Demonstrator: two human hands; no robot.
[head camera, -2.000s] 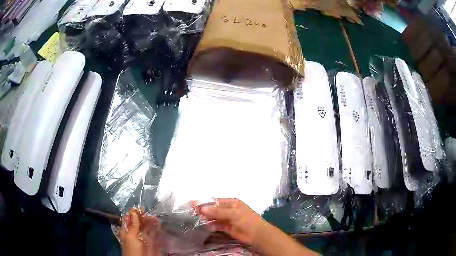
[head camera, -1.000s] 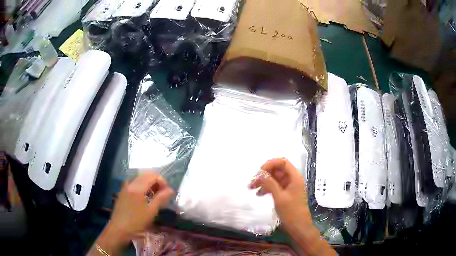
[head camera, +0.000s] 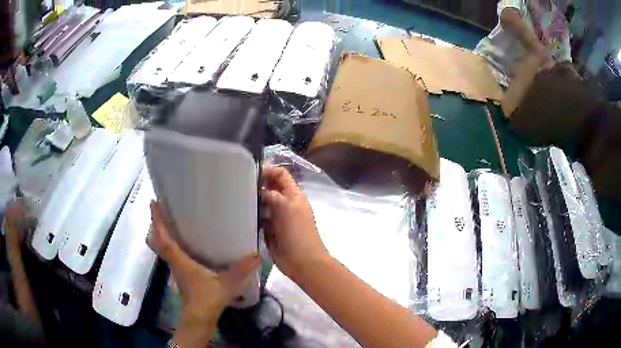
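A white-and-black unit (head camera: 204, 197) is held up in front of me, tilted, its white face toward me and partly blurred. My left hand (head camera: 197, 272) grips its lower left side. My right hand (head camera: 282, 211) is at its right edge, fingers bent against it and partly hidden. A thin black power cord (head camera: 269, 319) hangs below the unit. The stack of empty poly bags (head camera: 374, 238) lies right of the hands, half out of the brown bag carton (head camera: 385, 115). A loose clear film edge shows on the stack behind the right hand.
Several unbagged units (head camera: 126, 272) lie at left, bagged units (head camera: 451, 251) at right, and more units (head camera: 255, 54) at the back. A yellow note (head camera: 112, 112) and flattened cartons (head camera: 442, 64) lie beyond. A coworker's arm (head camera: 558, 109) reaches in at upper right; another hand shows far left.
Both hands have moved up from the bag stack and now hold a unit. The view has tilted up, showing more of the far side and a coworker's arm.
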